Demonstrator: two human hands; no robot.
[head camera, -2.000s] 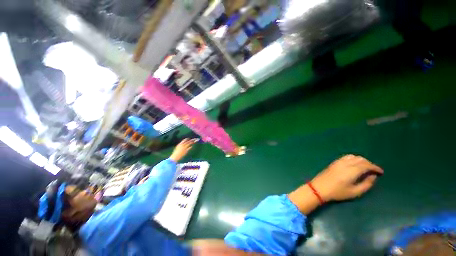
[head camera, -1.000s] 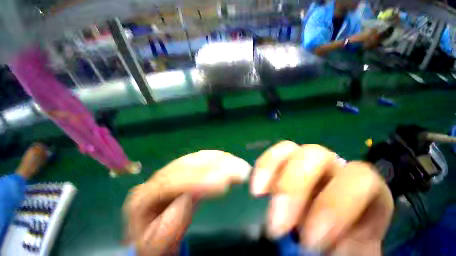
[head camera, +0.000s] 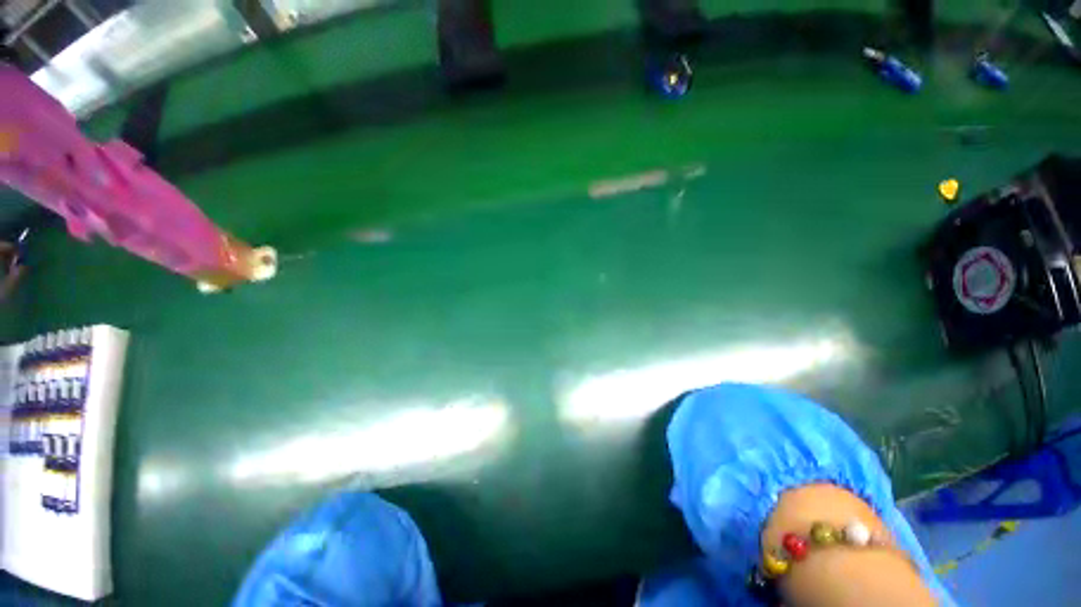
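My right wrist (head camera: 844, 555), with a beaded bracelet, comes out of a blue elastic cuff at the lower right. My right hand's fingers are cut off by the bottom edge. At the lower left only my blue left sleeve (head camera: 341, 557) shows; my left hand is out of the picture. The green bench (head camera: 533, 320) lies in front of me. A white foam tray (head camera: 104, 474) stands at the left with rows of small dark, white and gold modules. Blue modules lie singly on the belt, one at top centre (head camera: 672, 76) and one further right (head camera: 896, 74).
A pink-wrapped post (head camera: 130, 202) slants down to a metal foot at the left. A black fan unit (head camera: 990, 279) with cables stands at the right, near a small yellow piece (head camera: 948, 189). A blue frame-like object (head camera: 1008, 492) is at the lower right. Dark flat slabs (head camera: 468, 42) lie at the top.
The view has tilted down to the bench. My two hands, raised together in front of me a second ago, have dropped out below; only sleeves and the right wrist show.
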